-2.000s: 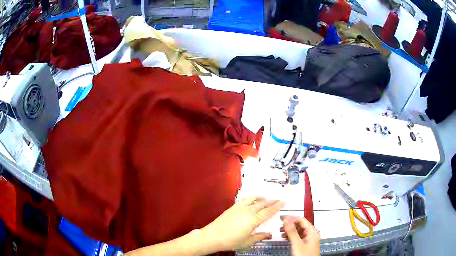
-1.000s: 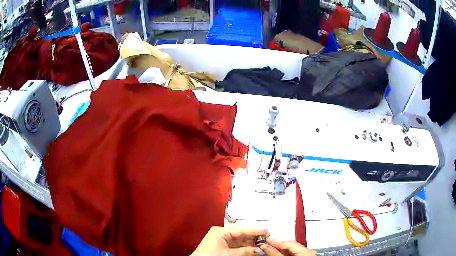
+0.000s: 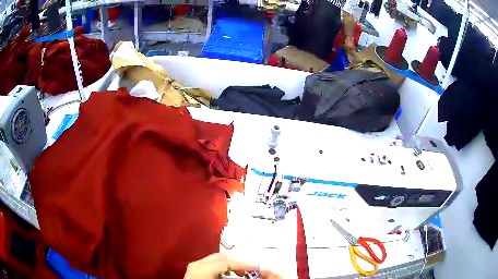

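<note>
My left hand is at the bottom edge, its fingers on a small shiny metal piece. Only a little of my right hand shows beside the piece; the picture's edge cuts off both hands, and the right hand's grip is hidden. A large rust-red cloth lies left of the sewing machine's needle area. A narrow red strip runs from there towards the table's front edge. No hand touches the cloth or strip.
Scissors with red and yellow handles lie right of the strip. The white machine head spans the right. Black fabric and tied khaki fabric lie behind. Two red thread cones stand at right rear.
My hands have come together around the small metal piece and moved down to the picture's edge. The left hand was spread earlier. The view has shifted, so the table contents sit further left.
</note>
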